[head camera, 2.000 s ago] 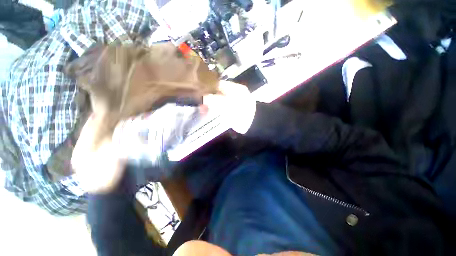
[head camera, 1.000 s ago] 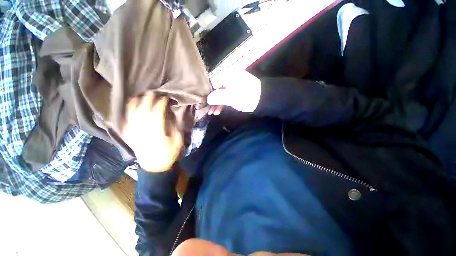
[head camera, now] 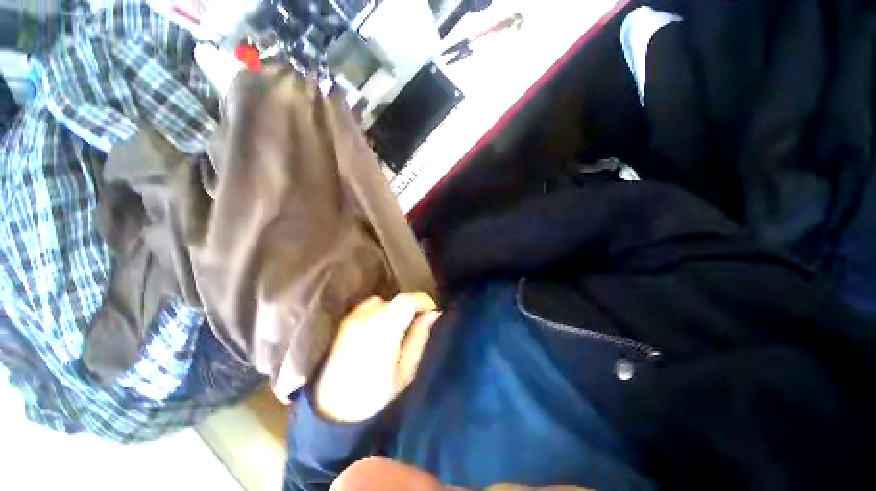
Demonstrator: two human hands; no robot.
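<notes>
The brown fabric panel (head camera: 279,201) runs from the machine's needle area down over the table edge to my lap, with loose folds. My left hand (head camera: 370,360) is closed on its lower edge, close to my body. My right hand is not visible; only its dark sleeve (head camera: 538,230) shows, ending beside the fabric's right edge. The plaid fabric (head camera: 48,230) lies in a large heap at the left, partly under brown folds. The overlock machine (head camera: 307,34) is cut off by the top edge, with an orange-red spot beside the fabric's upper end.
A flat black rectangle, like a smartphone (head camera: 416,115), lies on the white table (head camera: 519,67) near its red edge. Slim tools (head camera: 480,38) lie beyond it. Dark garments with a white curved shape (head camera: 639,48) are piled at the right. Dark cloth hangs under the plaid heap.
My left hand has moved down and right to my lap, drawing the brown fabric's lower edge along. My right hand has gone from sight. More of the machine and table shows.
</notes>
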